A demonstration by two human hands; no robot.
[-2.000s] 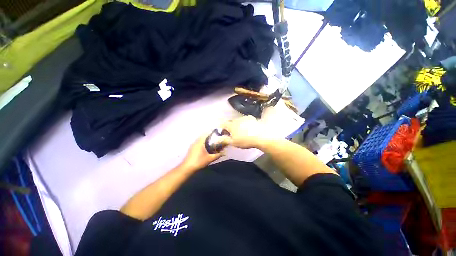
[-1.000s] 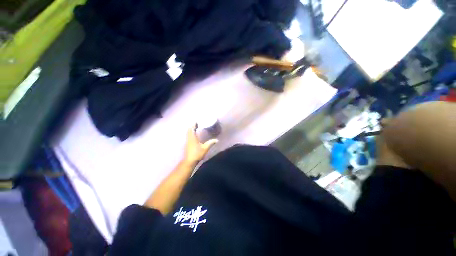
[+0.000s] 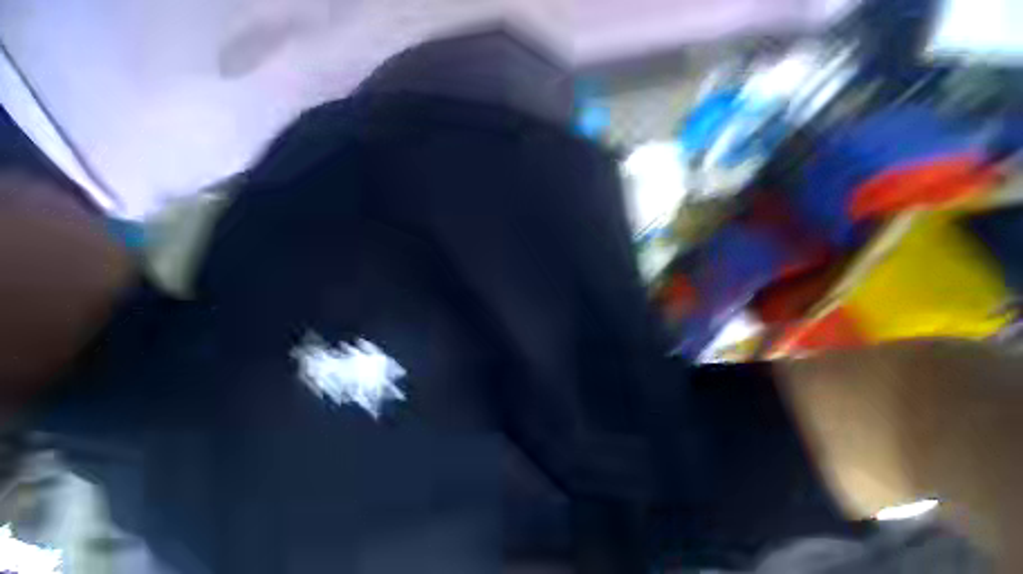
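The frame is strongly blurred. Nearest in front of me is the pale pink-lilac ironing table cover (image 3: 146, 90), cut off by the top edge. My dark shirt with a white print fills the middle. A blurred part of my left arm shows at the left edge and a part of my right arm at the right edge. Neither hand can be made out. The dark flask, the iron and the black garments are not in view.
On the right are a blurred blue basket (image 3: 897, 146), a red item (image 3: 925, 185) and a yellow crate or cloth (image 3: 931, 280). White and blue scraps (image 3: 729, 123) lie beside the table, toward the upper right.
The view has swung down and toward my body. The garment heap, the iron and my left hand with the dark flask have left the picture. Both arms now show at the sides.
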